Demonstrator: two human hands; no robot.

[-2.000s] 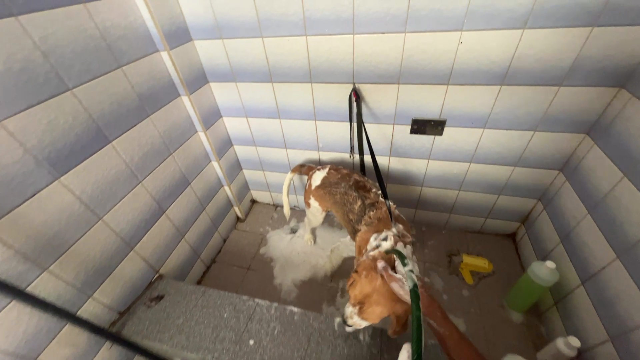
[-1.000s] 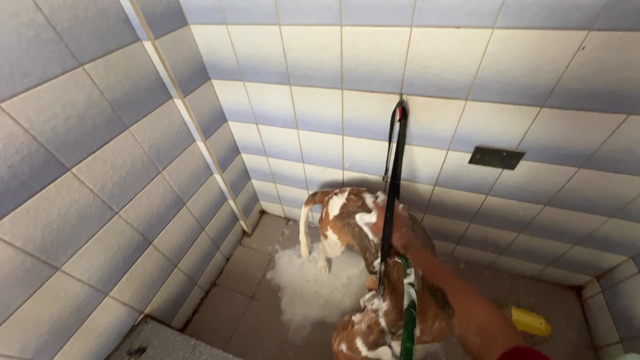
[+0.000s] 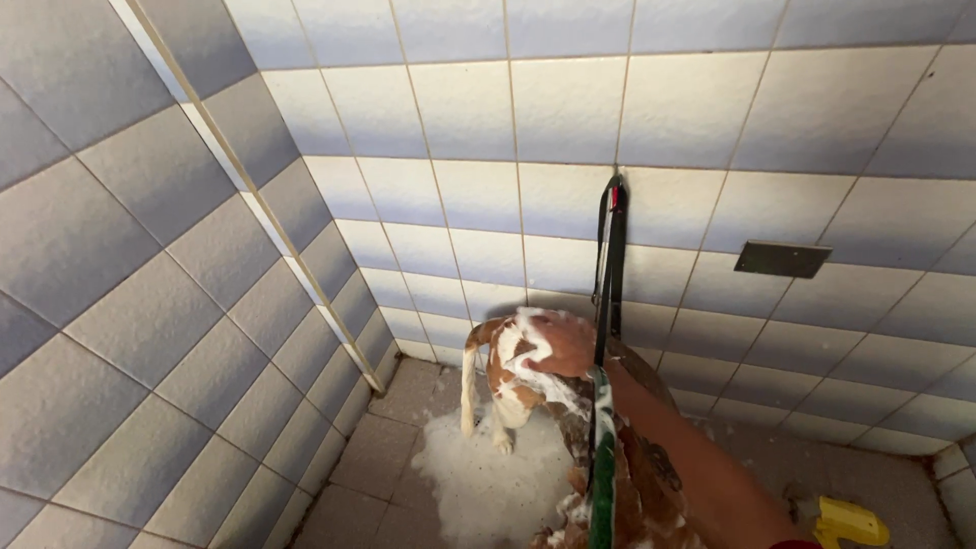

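Observation:
A wet brown and white dog [image 3: 526, 396] stands at the lower middle, its tail toward the left and white lather over its rump. My right hand [image 3: 560, 343] lies flat on its hindquarters with foam around the fingers. A black leash [image 3: 608, 282] hangs from the back wall and runs down in front of my forearm to a green strap [image 3: 602, 488] with suds on it. The dog's head is below the frame. My left hand is not in view.
Foam [image 3: 496, 480] spreads over the brown floor tiles. A yellow object [image 3: 850, 522] lies on the floor at lower right. Tiled walls [image 3: 457, 183] meet in a corner at the left; a dark plate [image 3: 783, 258] is fixed to the back wall.
My right hand has moved from the dog's front end, by the green strap, along its back to the rump, where more lather shows. The view has shifted, leaving the bottles out of frame.

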